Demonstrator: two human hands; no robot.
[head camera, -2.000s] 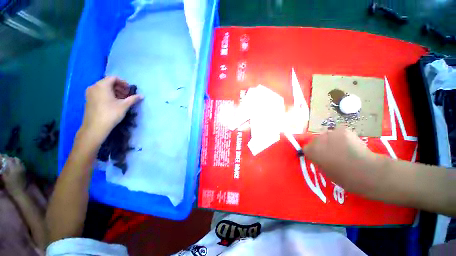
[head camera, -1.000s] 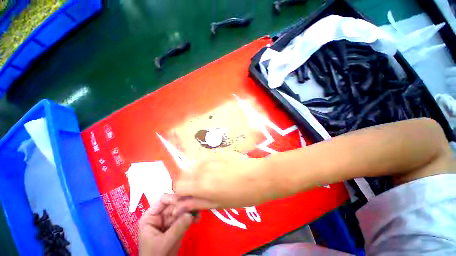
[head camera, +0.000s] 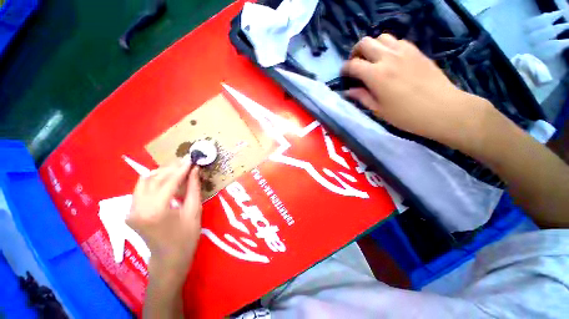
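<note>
My left hand (head camera: 167, 202) pinches a small black piece (head camera: 197, 156) between thumb and fingertips, over the left part of a round white pot (head camera: 206, 149). The pot sits on a tan cardboard pad (head camera: 235, 128) with dark brown stains and tiny dark specks. The pad lies on the red box (head camera: 249, 212). My right hand (head camera: 399, 87) is at the left part of the black tray (head camera: 399, 198), fingers curled over the long black parts (head camera: 458, 56). Its fingertips are partly hidden, so I cannot tell whether it holds one.
The blue bin (head camera: 47, 218) with a pile of short dark pieces (head camera: 38, 298) is at the left edge. A white liner (head camera: 430, 168) hangs over the tray's near side. A white scrap (head camera: 121, 227) lies on the red box. A black part (head camera: 142, 23) lies on the green table (head camera: 87, 68).
My hands have come apart. My left hand has moved up to the white pot with the small black piece. My right hand has moved right into the black tray. The view has shifted right.
</note>
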